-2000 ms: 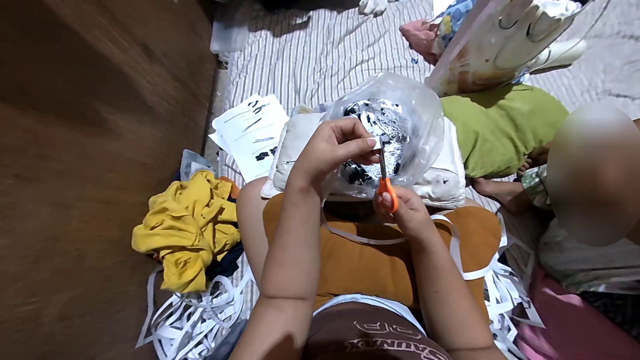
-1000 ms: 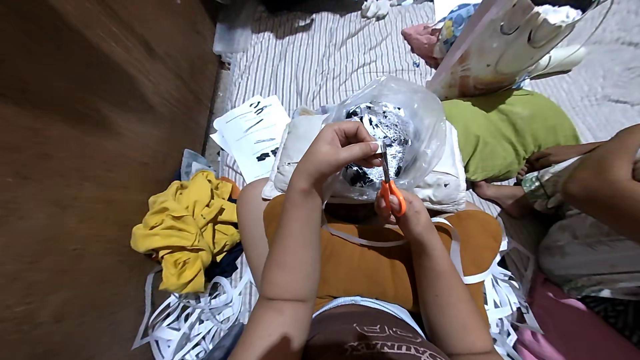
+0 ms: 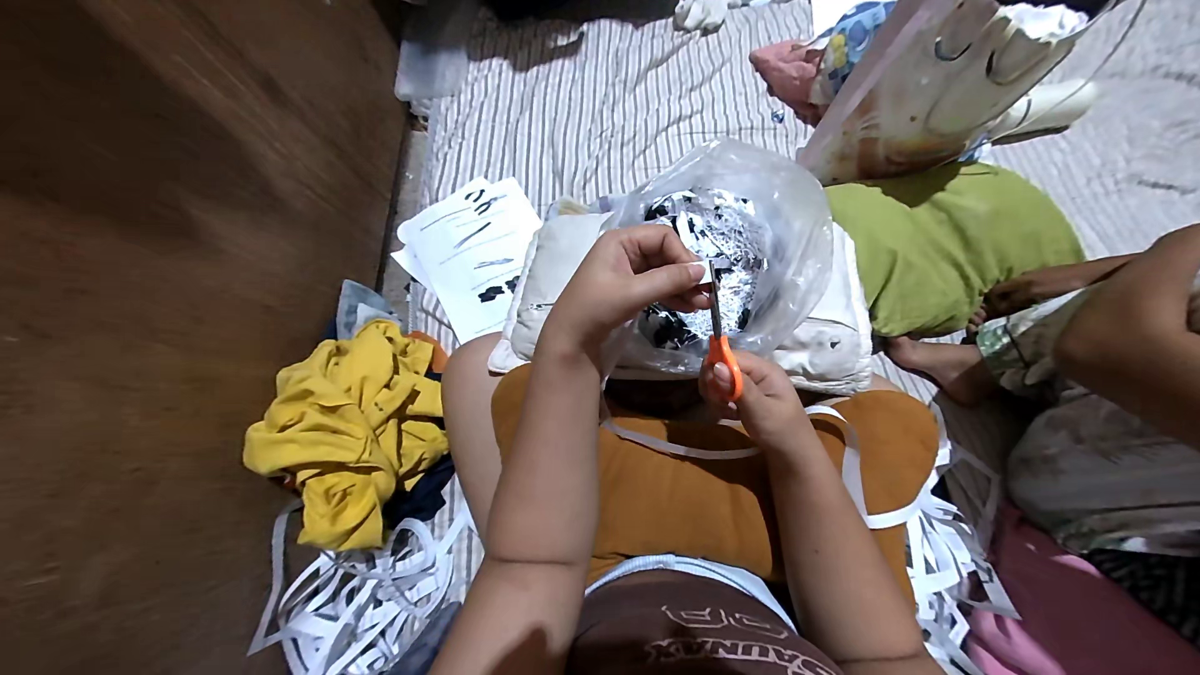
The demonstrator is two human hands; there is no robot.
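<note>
My left hand (image 3: 647,281) pinches a small white strip (image 3: 705,273) between thumb and fingers, above a clear plastic bag (image 3: 802,225). Inside the bag lie many small cut pieces (image 3: 717,225), white, silvery and black. Orange-handled scissors (image 3: 724,361) are in my right hand (image 3: 757,398), at the near edge of the bag, with their blades pointing up to the strip. The blades look nearly closed at the strip. The bag rests on a white cushion (image 3: 839,342) in front of my lap. A long white strip (image 3: 675,450) curves across the brown cloth on my lap.
Piles of white strips (image 3: 366,600) lie at both sides of me. A yellow cloth (image 3: 356,427) and printed papers (image 3: 478,253) are on the left, beside a wooden panel (image 3: 187,281). To the right are a green pillow (image 3: 956,244), a large plastic bag (image 3: 928,94) and another person's legs (image 3: 1116,319).
The other person at the right has shifted; a head seen there two seconds ago is out of view, and a bent leg shows. My hands have stayed in nearly the same place.
</note>
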